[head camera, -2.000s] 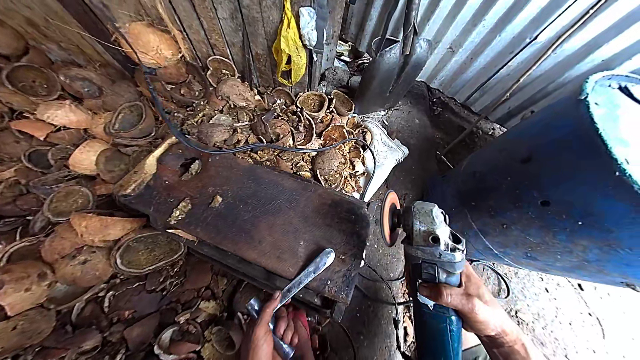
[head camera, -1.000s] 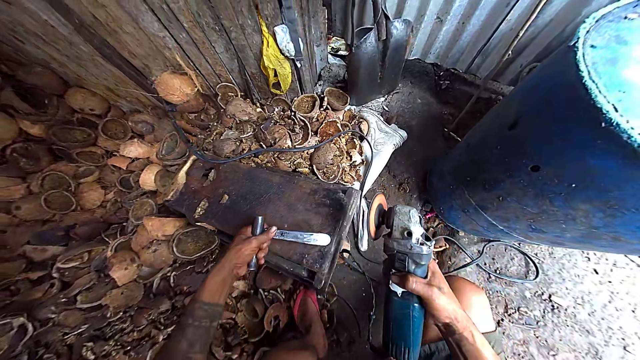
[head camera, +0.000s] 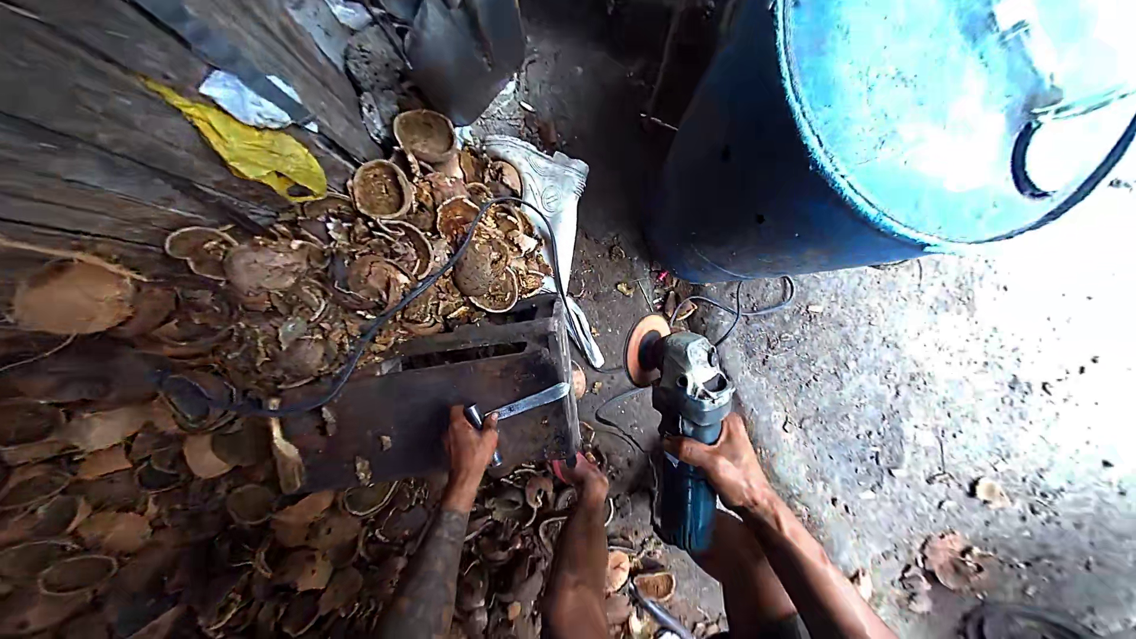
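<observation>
My left hand (head camera: 470, 442) is closed around the handle of a flat metal blade tool (head camera: 532, 402), which lies over the dark wooden board (head camera: 404, 417). My right hand (head camera: 726, 457) grips the body of an angle grinder (head camera: 692, 399), right of the board's end. Its round orange-brown disc (head camera: 641, 350) faces left, apart from the blade. Whether the disc is spinning cannot be told. Below the board's right end, my foot in a red sandal (head camera: 568, 469) is partly hidden.
Coconut shells (head camera: 306, 568) are heaped left and below. A blue barrel (head camera: 737, 177) stands at upper right, a white boot (head camera: 546, 191) beyond the board. A black cable (head camera: 382, 319) crosses the board; a wooden-handled brush (head camera: 286, 457) lies at its left. A yellow bag (head camera: 240, 146) hangs by the planks.
The view has swung considerably. Between the earliest frame and now, my left hand has moved from below the board's edge to over the board with the blade tool. My right hand still holds the grinder.
</observation>
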